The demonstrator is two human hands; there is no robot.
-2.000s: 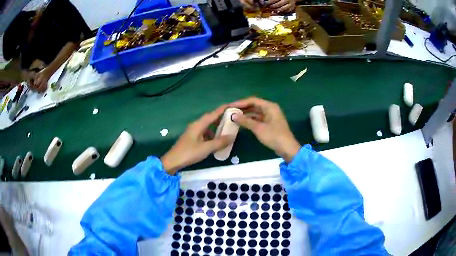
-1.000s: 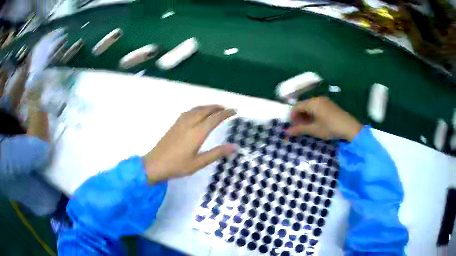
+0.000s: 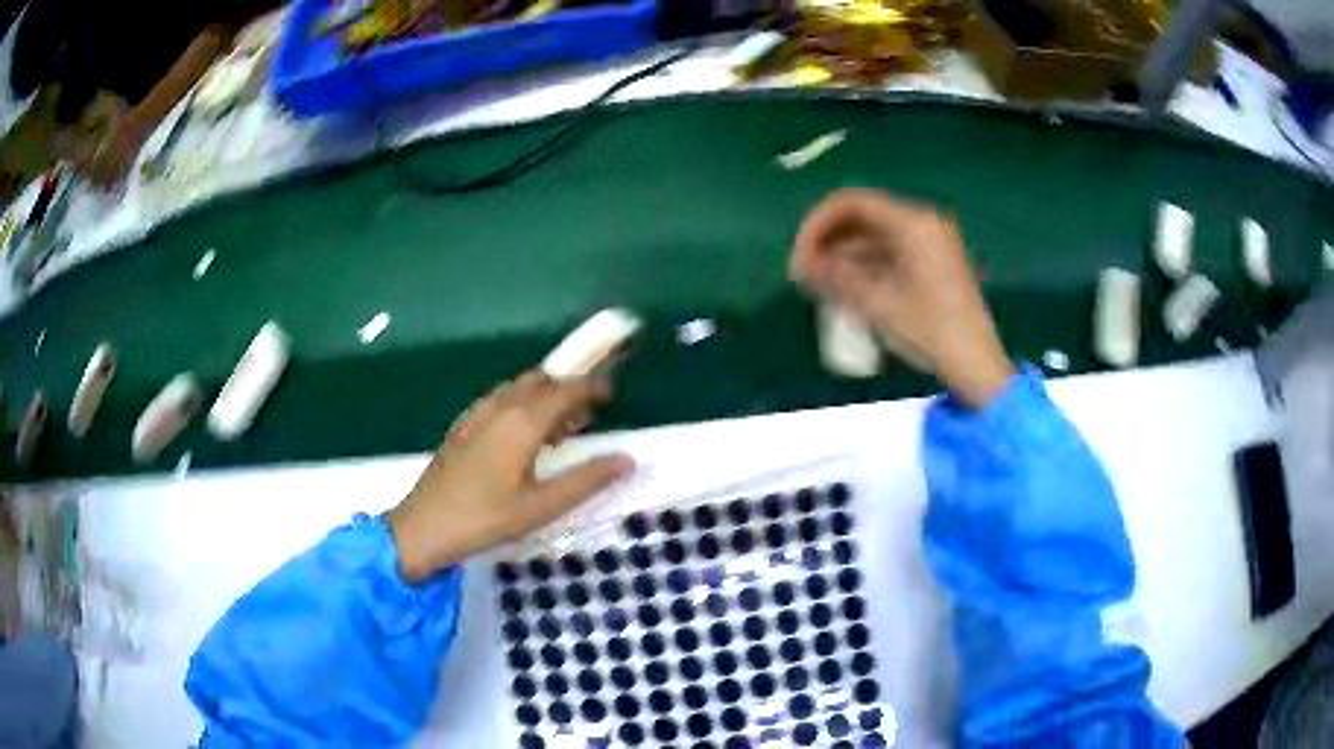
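Note:
My left hand [image 3: 505, 476] is at the belt's near edge, thumb spread from the fingers. Its fingertips overlap the lower end of a white housing [image 3: 593, 344] with a dark spot at its right end; whether they touch is unclear. My right hand [image 3: 907, 285] is blurred above the belt, thumb and fingers curled together, partly covering another white housing [image 3: 850, 345]. Whether it touches that housing or pinches a pad is unclear. The sheet of black round pads [image 3: 688, 622] lies on the white bench between my blue sleeves, its lower edge cut off.
Several housings lie on the green belt [image 3: 483, 264], left [image 3: 249, 381] and right [image 3: 1118, 316]. White scraps [image 3: 375, 326] are scattered on it. Beyond are a blue bin [image 3: 483, 51], black cable [image 3: 541, 154] and gold pieces. A black phone [image 3: 1264, 530] lies right. Another person's arm shows top left.
My right hand has risen from the sheet to over the belt. My left hand has left the sheet's edge for a housing on the belt. The view has tilted up towards the far bench.

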